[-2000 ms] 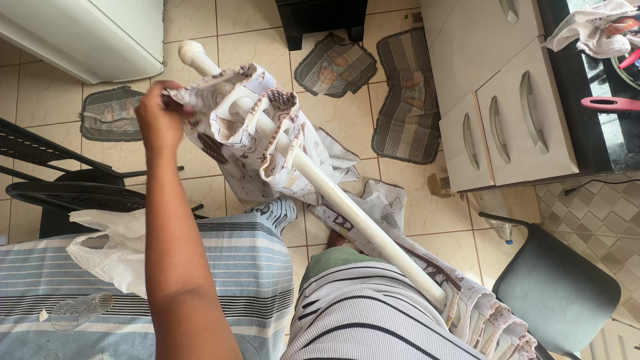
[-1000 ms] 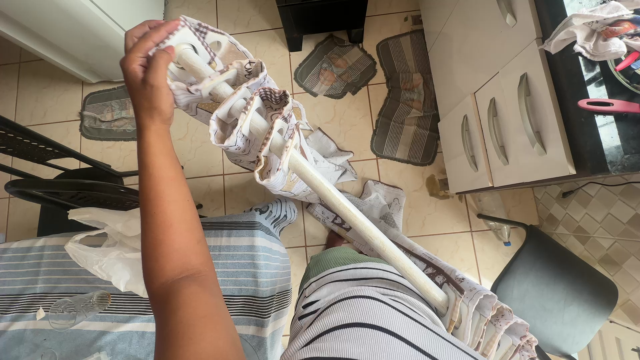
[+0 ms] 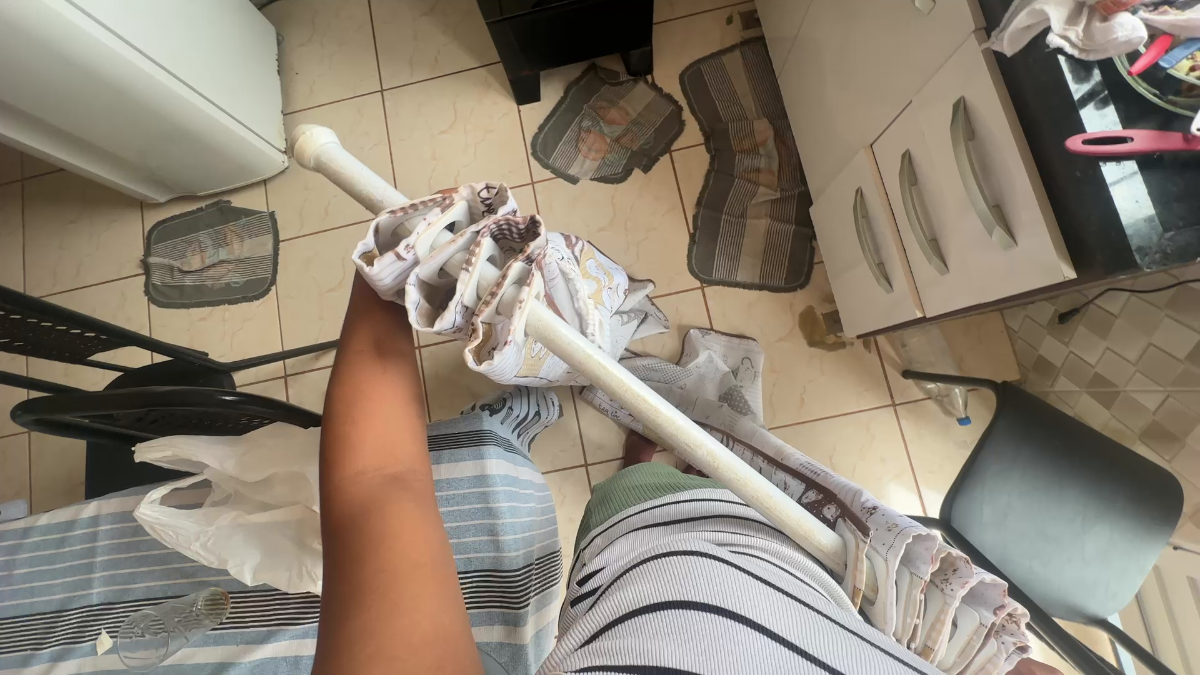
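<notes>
A white curtain rod [image 3: 670,427] with a round end cap slants across the head view from upper left to lower right. Gathered on its upper part is a printed curtain panel [image 3: 562,291] with white eyelet rings; its top end of the rod is bare. My left forearm reaches up to this panel, and the hand itself is hidden behind the fabric. More printed curtain fabric with rings [image 3: 900,572] is bunched on the lower part, beside my striped top. A sliver of skin shows there at the bottom edge, too little to tell how my right hand is held.
A table with a striped cloth [image 3: 497,525] holds a white plastic bag [image 3: 244,506] and a clear glass [image 3: 173,628]. Black chairs [image 3: 141,408] stand left, a dark chair [image 3: 1059,506] right. Cabinets [image 3: 966,197] flank the upper right; mats [image 3: 609,127] lie on the tiled floor.
The upper curtain panel has moved down the rod since a second ago, leaving the capped end bare. My left hand, seen earlier at the panel's top edge, has moved behind the fabric.
</notes>
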